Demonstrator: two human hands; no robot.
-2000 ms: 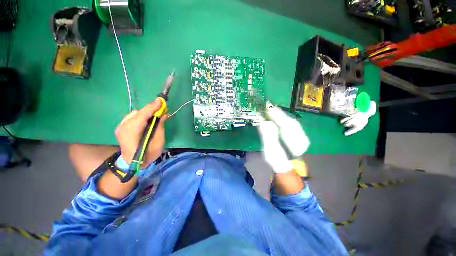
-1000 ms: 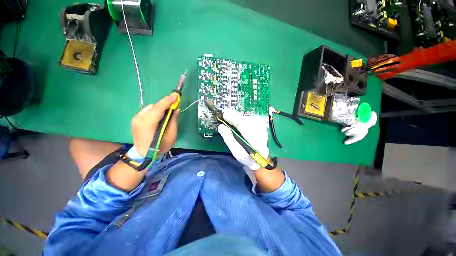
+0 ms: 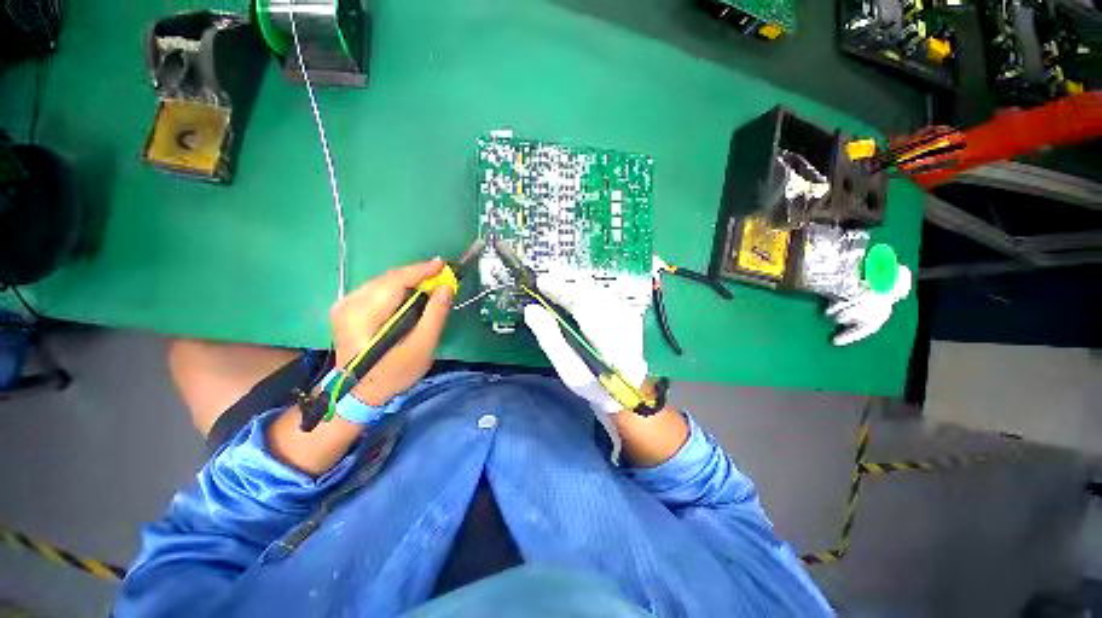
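The green circuit board (image 3: 616, 211) lies on the green mat with its silvery joints up. My bare left hand (image 3: 393, 326) holds a yellow-and-black soldering iron (image 3: 393, 328), its tip at the board's left edge. It also holds the loose end of the thin solder wire (image 3: 324, 145), which reaches the board's lower left. My white-gloved right hand (image 3: 592, 332) holds a second soldering iron (image 3: 574, 336), its tip on the board's left part, close to the first tip. The glove covers the board's lower right. Whether the tips touch a joint is too small to tell.
Side cutters (image 3: 668, 308) lie right of the board. A black iron stand (image 3: 773, 157), green-lidded bottle (image 3: 880, 268) and spare white glove (image 3: 856, 320) are at the right. Another stand (image 3: 187, 73) and the solder reel (image 3: 312, 42) are upper left. Units (image 3: 900, 42) stand beyond the mat.
The side cutters were released right of the board, and my right hand took up the second iron. My left iron moved from beside the board to its left edge, with the wire end following.
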